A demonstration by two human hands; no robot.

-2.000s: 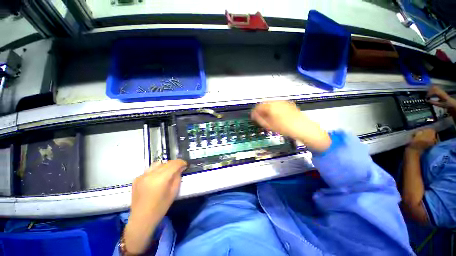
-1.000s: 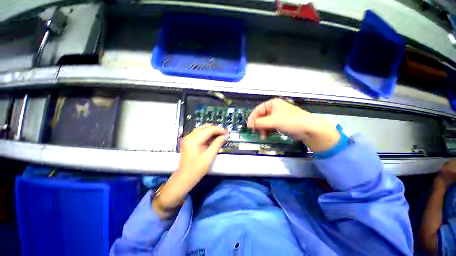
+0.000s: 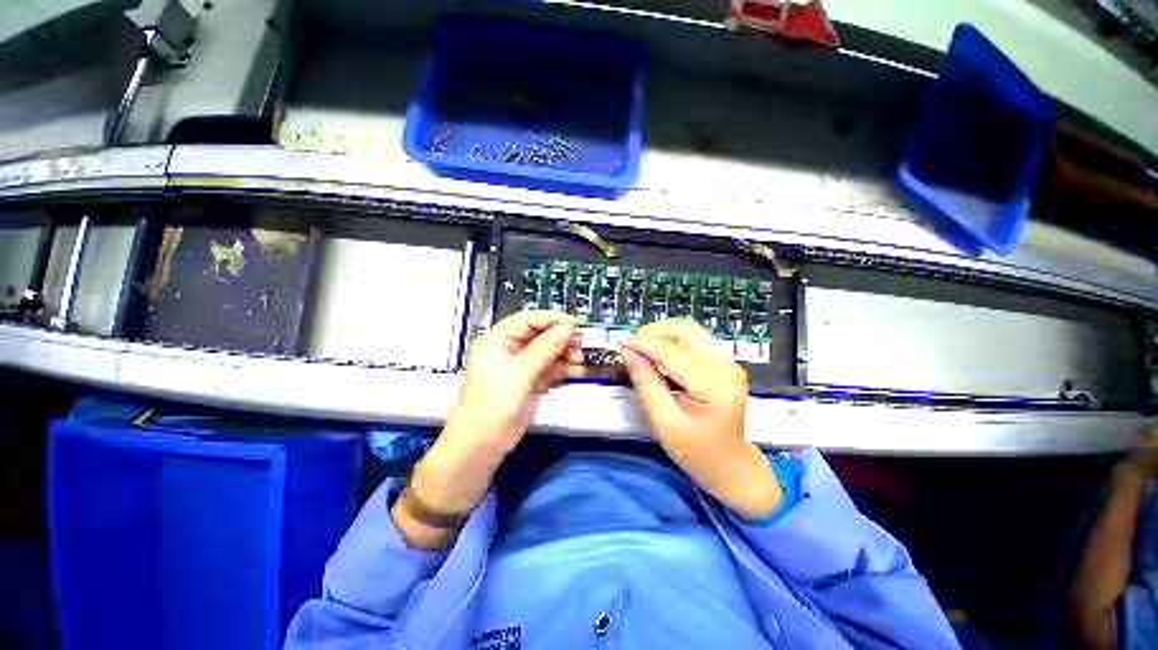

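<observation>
A green circuit board panel (image 3: 660, 295) with a row of several repeated small boards lies in a black carrier (image 3: 785, 333) on the conveyor. My left hand (image 3: 511, 377) is over the panel's lower left edge, fingertips pinched together. My right hand (image 3: 692, 387) is beside it, over the panel's lower middle, thumb and finger pinched. The fingertips of both hands are close together. Something thin and pale may be between them, but it is too small and blurred to tell. The hands hide part of the panel's pale lower edge.
A blue bin (image 3: 527, 108) with loose silvery pieces sits on the shelf. A tilted blue bin (image 3: 975, 140) stands to the right, near a red holder (image 3: 785, 18). A scuffed dark plate (image 3: 226, 286) lies left on the conveyor. A neighbour's arm (image 3: 1118, 546) shows at far right.
My right hand has come down from the panel's upper right to its lower edge. My left hand has moved from the carrier's left corner to meet it. The view has shifted.
</observation>
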